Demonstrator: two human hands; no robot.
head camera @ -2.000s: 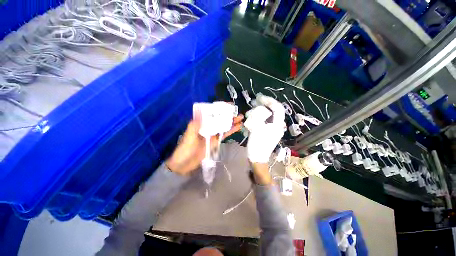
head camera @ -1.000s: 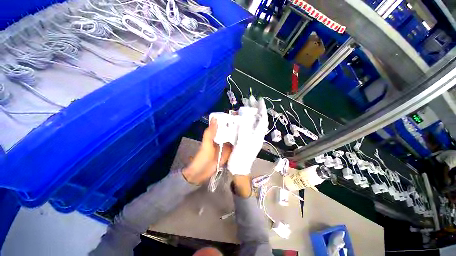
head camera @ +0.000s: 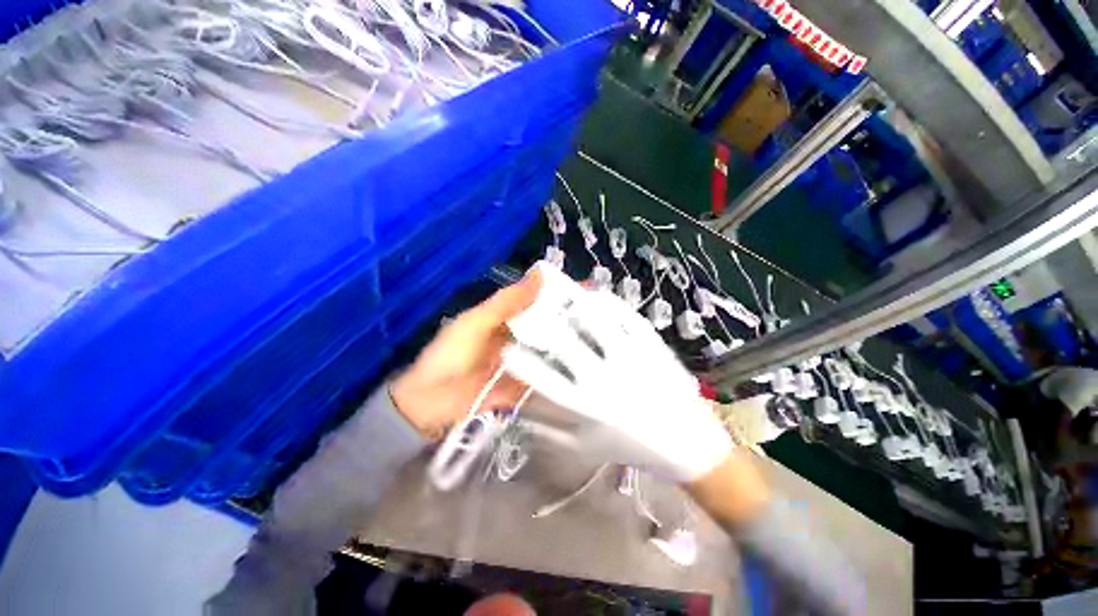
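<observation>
My bare left hand point(head camera: 458, 361) holds white power adapters point(head camera: 548, 307) in front of the blue crates; their number is hard to tell in the glare. My right hand point(head camera: 632, 385), in a white glove, lies over the adapters with its fingers spread and slightly blurred. Whether it grips them is hidden by glare. Coiled white cords point(head camera: 482, 448) hang below my left hand. One white adapter point(head camera: 674, 545) lies on the beige mat point(head camera: 578, 529) below my right wrist.
Stacked blue crates point(head camera: 301, 253) stand at left, the top one holding rows of white cords. A dark green conveyor point(head camera: 771, 253) carries spaced adapters behind a metal post. A pale bottle point(head camera: 755, 419) is partly hidden by my right wrist. A blue bin point(head camera: 756, 587) is mostly covered by my right sleeve.
My right hand has turned and its forearm has swung to the right, now covering much of the bottle and bin. My left hand has moved slightly left. The hanging cords have swung left.
</observation>
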